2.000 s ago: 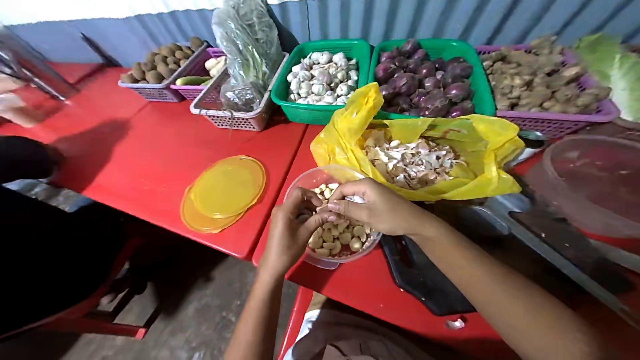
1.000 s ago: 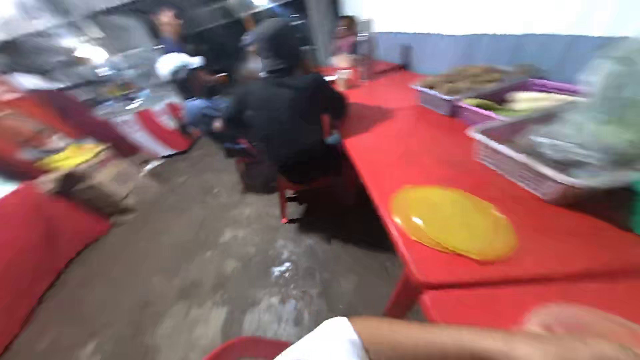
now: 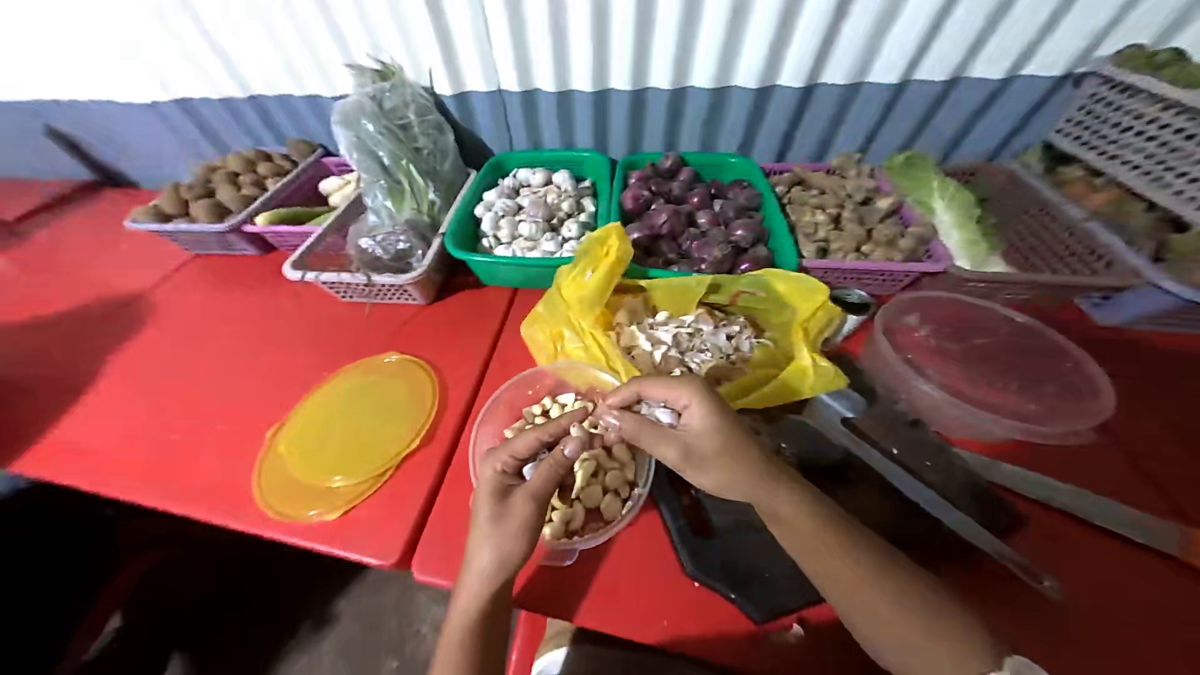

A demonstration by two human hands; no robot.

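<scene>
Over a clear plastic tub [image 3: 480,441] of peeled garlic cloves [image 3: 600,487], my left hand [image 3: 530,473] pinches a small garlic clove [image 3: 578,431] between thumb and fingertips. My right hand [image 3: 680,427] meets it from the right, its thumb and index finger closed on a bit of the clove or its skin; which one is too small to tell. Some unpeeled cloves [image 3: 656,412] show beside the right fingers. Directly behind the tub lies an open yellow plastic bag [image 3: 797,328] with garlic skins [image 3: 689,342] in it.
Two yellow lids [image 3: 361,422] lie left. Right are a black cutting board [image 3: 741,553], a cleaver [image 3: 919,487], another long blade [image 3: 1069,497] and a clear container [image 3: 994,366]. Behind stand green baskets of garlic bulbs [image 3: 534,211] and red onions [image 3: 694,216], and a basket of ginger [image 3: 844,216].
The view swung left toward seated people and has come back to the table. Both hands are again in view over the tub, much as two seconds ago.
</scene>
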